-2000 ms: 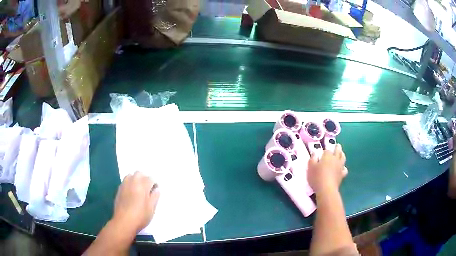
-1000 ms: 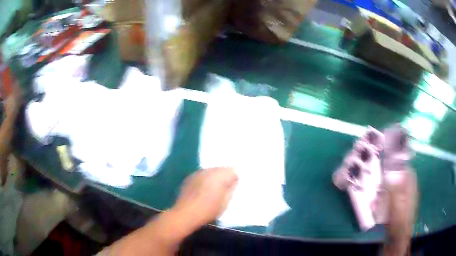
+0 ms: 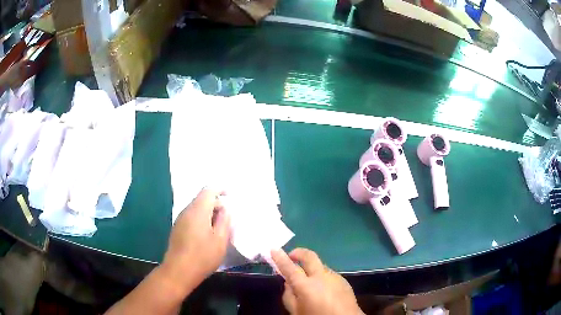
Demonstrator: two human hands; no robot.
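Observation:
A stack of white protective bags point(image 3: 215, 141) lies flat in front of me. My left hand point(image 3: 200, 231) has its fingers curled on the lower left of the top bag. My right hand point(image 3: 320, 283) is at the bag's lower edge, fingertips closed on it. A small pinkish bit shows by these fingertips; whether a fan is inside is hidden. Three pale pink handheld fans point(image 3: 393, 218) lie bunched together on the right, and one fan point(image 3: 439, 178) lies apart beside them.
Lumpy white bagged bundles point(image 3: 80, 166) lie at the left, with a yellowish strip point(image 3: 25, 209) near them. A crumpled clear bag point(image 3: 184, 86) is at the top of the stack. Cartons point(image 3: 412, 27) stand at the back. An open carton point(image 3: 430, 301) is below the bench edge.
One fan is gone from the pink group. My right hand has moved from the fans left to the bag's lower edge. The view swung left and back.

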